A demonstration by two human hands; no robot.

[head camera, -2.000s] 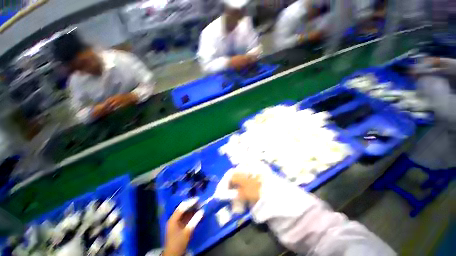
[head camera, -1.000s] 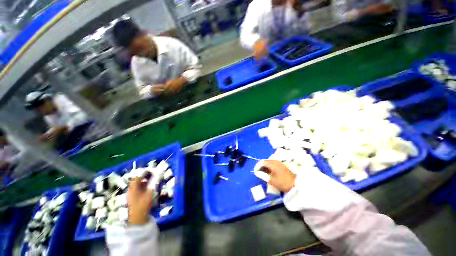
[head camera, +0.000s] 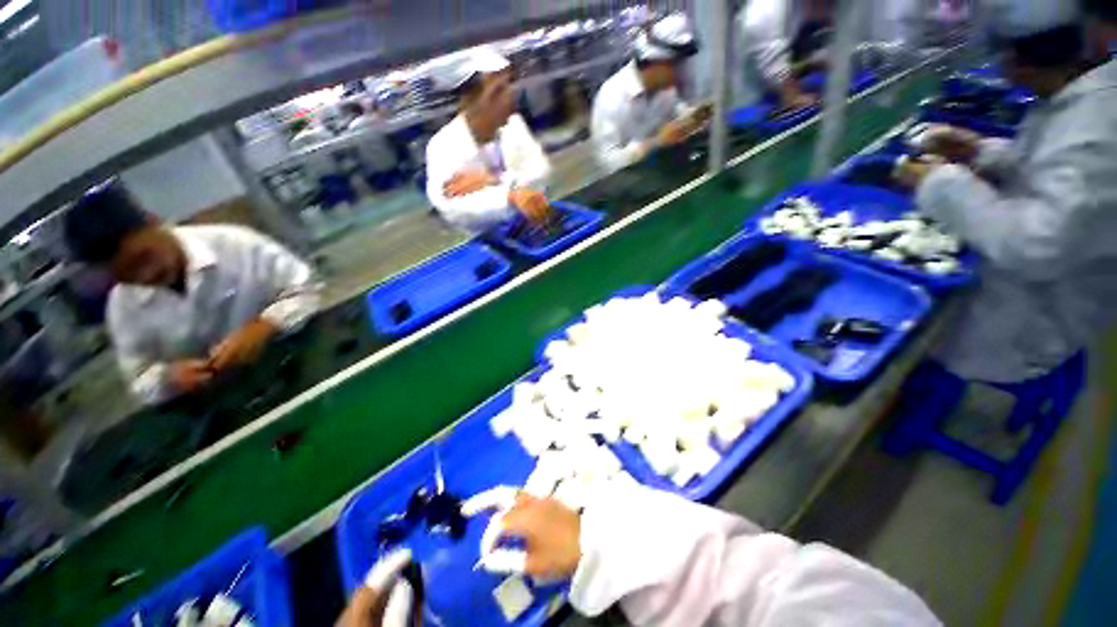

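My left hand (head camera: 382,595) is partly cut off by the bottom edge, at the front left of the blue centre tray (head camera: 355,521). A dark part (head camera: 414,581) shows between its white-covered fingertips. My right hand (head camera: 541,536) is over the tray's right side, its white-tipped finger and thumb spread; whether they hold a white piece cannot be told. Several black parts (head camera: 431,507) with thin pale stems lie between and beyond the hands. A loose white block (head camera: 513,596) lies below my right hand. White blocks (head camera: 661,374) are heaped in the supply tray.
A blue output tray (head camera: 276,588) is cut off at bottom left. A green belt (head camera: 404,367) runs behind the trays. Blue trays with dark parts (head camera: 772,288) and white pieces (head camera: 857,233) lie farther right. A person (head camera: 1041,196) stands beside a blue stool (head camera: 913,423). Workers sit across the belt.
The view has turned right. My left hand has moved from the output tray, where it was one second ago, to the centre tray. My right hand stays over the centre tray.
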